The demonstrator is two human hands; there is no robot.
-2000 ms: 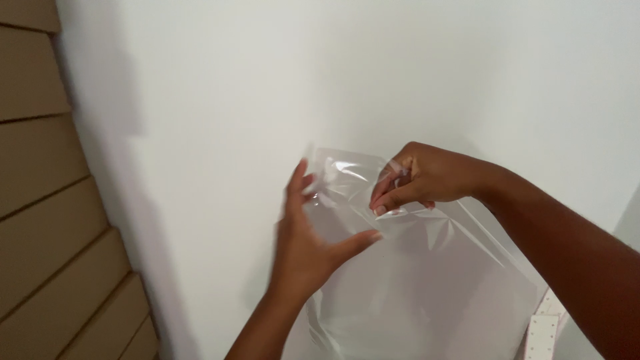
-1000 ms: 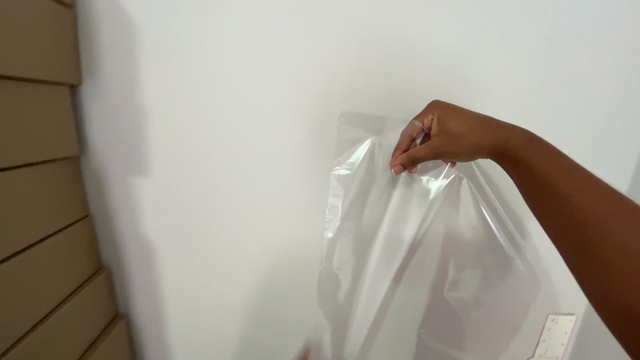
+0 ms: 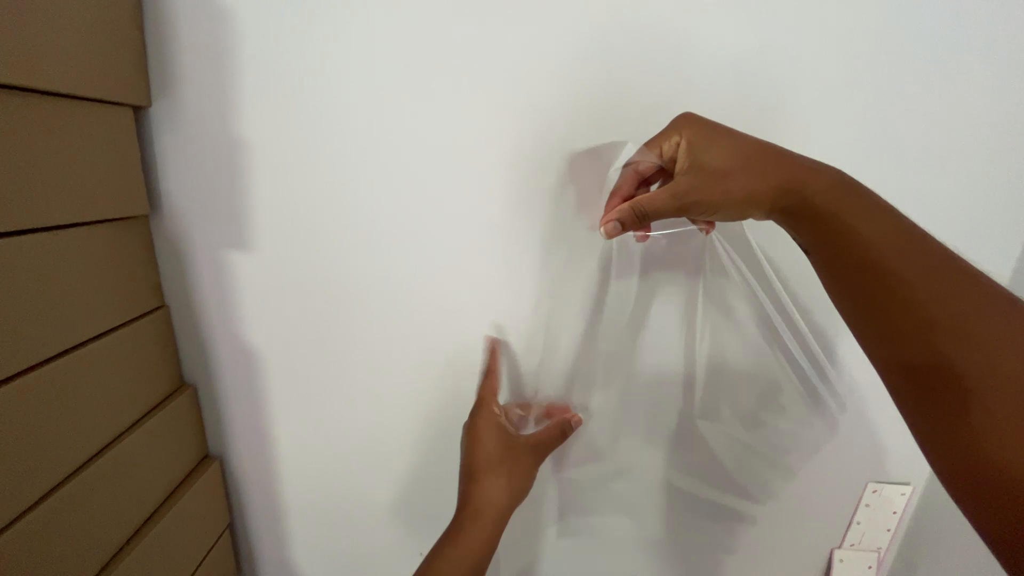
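Observation:
A clear plastic bag [image 3: 656, 360] hangs from my right hand [image 3: 688, 180], which pinches its upper edge between thumb and fingers. Part of the film sticks up above those fingertips, and the rest falls in loose folds, blurred toward the bottom. Lower and to the left, my left hand [image 3: 512, 448] is at the bag's left edge, with the thumb spread from the raised index finger. Some of its fingers show through the film, and whether they grip it is not clear.
Brown cardboard boxes [image 3: 72, 296] stand in a row along the left edge. White cards or strips with small printed marks [image 3: 876, 516] lie at the lower right on the white surface [image 3: 360, 200].
My left hand, at the bag's upper left two seconds ago and nearly out of view one second ago, is back in view beside the bag's lower left. My right hand still holds the top.

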